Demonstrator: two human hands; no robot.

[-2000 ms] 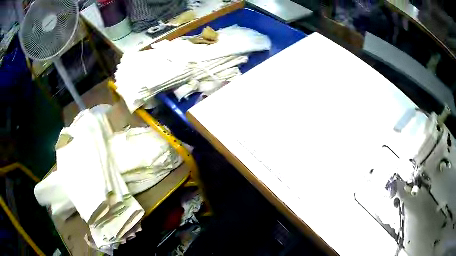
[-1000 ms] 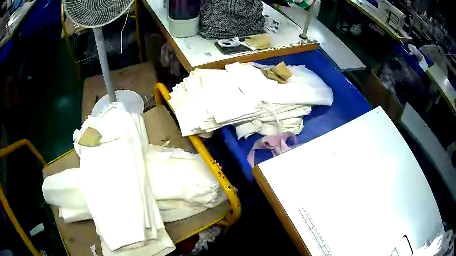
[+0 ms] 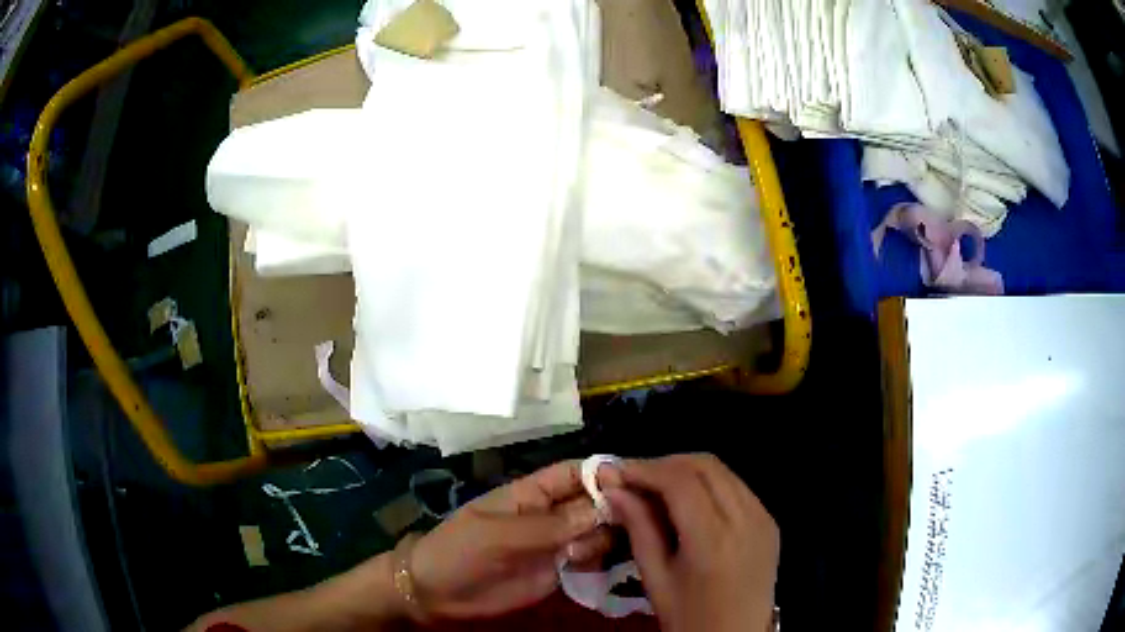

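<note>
My left hand [image 3: 494, 549] and my right hand [image 3: 703, 537] are bare and meet at the bottom centre. Between their fingertips they hold a narrow white fabric strip [image 3: 597, 479], looped at the top, with another loop hanging below. Just beyond the hands, a folded white fabric bundle [image 3: 469, 222] lies lengthwise on the trolley, across a second white bundle [image 3: 672, 222]. A tan paper ticket [image 3: 417, 29] lies on the upper bundle. Both hands are above the near edge of the trolley, not touching the bundles.
The trolley's yellow rail [image 3: 93, 284] curves at the left. At the upper right, a white stack [image 3: 839, 68] and a pink strip [image 3: 944, 253] lie in a blue tray [image 3: 1067, 247]. The white table [image 3: 1024, 444] with ruler marks is at the right. Scraps [image 3: 296, 519] lie on the floor.
The view has swung left and down from the sewing table to the trolley. Both hands have come into view, holding the white strip.
</note>
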